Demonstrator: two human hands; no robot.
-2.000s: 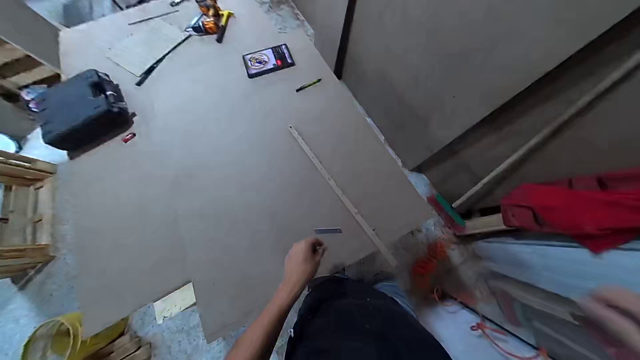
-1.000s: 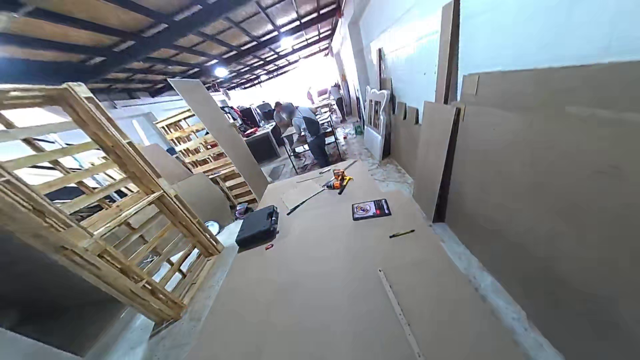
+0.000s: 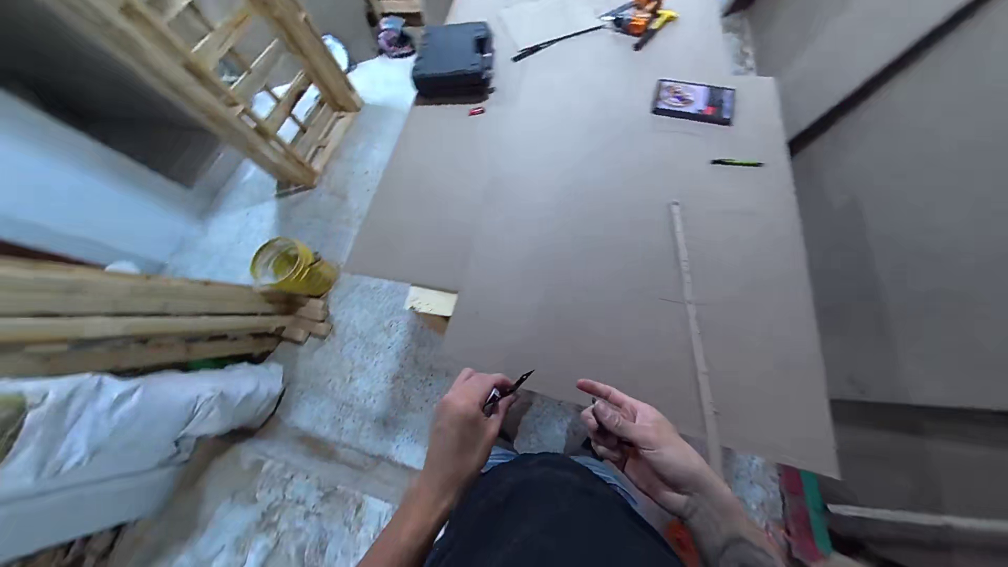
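Observation:
My left hand [image 3: 466,413] grips a small dark tool with a pointed blade [image 3: 520,381], perhaps a craft knife, near the front edge of a brown fiberboard sheet [image 3: 583,260]. To its right my right hand [image 3: 638,441] has its index finger extended and the other fingers curled; a small dark thing shows at them, too hidden to name. A long narrow wooden strip [image 3: 691,315] lies on the board beside the right hand. Farther up the board are a green and black pen or marker [image 3: 737,162] and a flat black case with a printed face [image 3: 693,102].
On the far part lie a black tool case [image 3: 454,55], a small red object [image 3: 476,111] and an orange power tool [image 3: 634,20]. A yellow bucket [image 3: 293,268] and stacked timber [image 3: 142,307] stand at the left. Large panels [image 3: 906,220] lean along the right.
Both hands are in view at the board's front edge; a second ago neither was. The small metallic piece beside my hand two seconds ago no longer shows on the board. The view has tilted down again.

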